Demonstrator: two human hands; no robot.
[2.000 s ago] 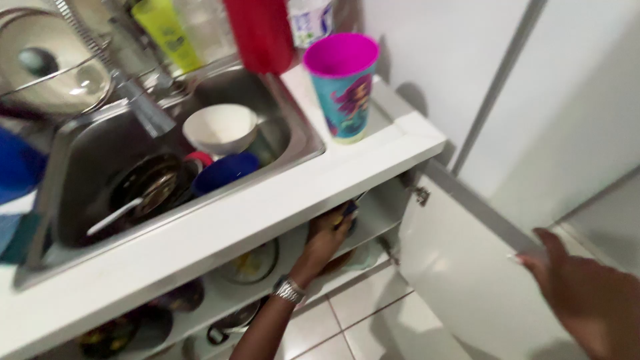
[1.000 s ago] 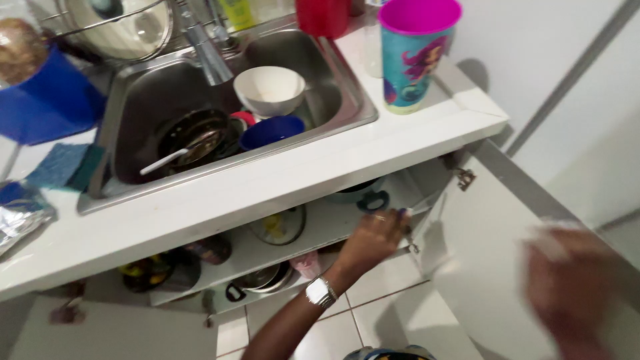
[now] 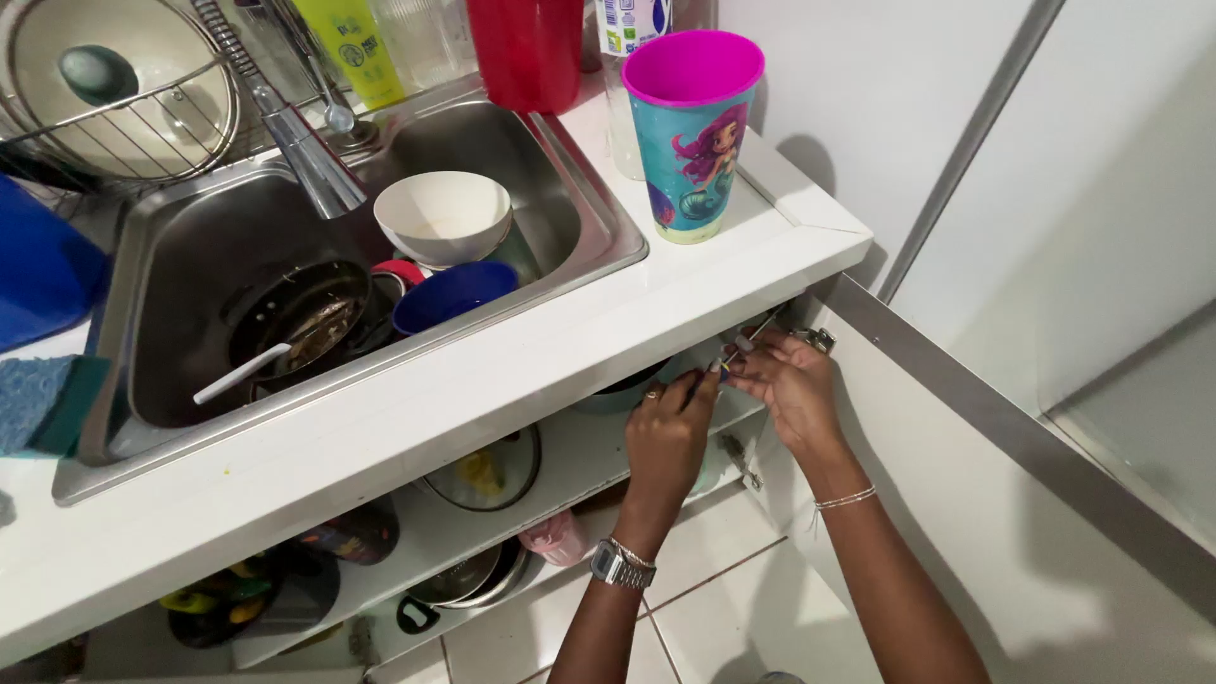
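Both hands meet just under the right end of the white countertop, at the mouth of the cabinet. My left hand, with a silver watch at its wrist, has its fingers closed around the near end of a small thin tool, perhaps a screwdriver. My right hand, with a thin bracelet, pinches around the same piece from the right. The thin metal shaft points up toward the cabinet's inner corner, near a metal hinge of the open cabinet door. Fingers hide most of its handle.
The steel sink holds a white bowl, a blue bowl and a dark pan. A mermaid cup stands near the counter's right end. Shelves below hold a glass lid and a pot. A sponge lies left.
My right hand has left the cabinet door and joined my left hand at the thin tool under the counter. The door remains open.
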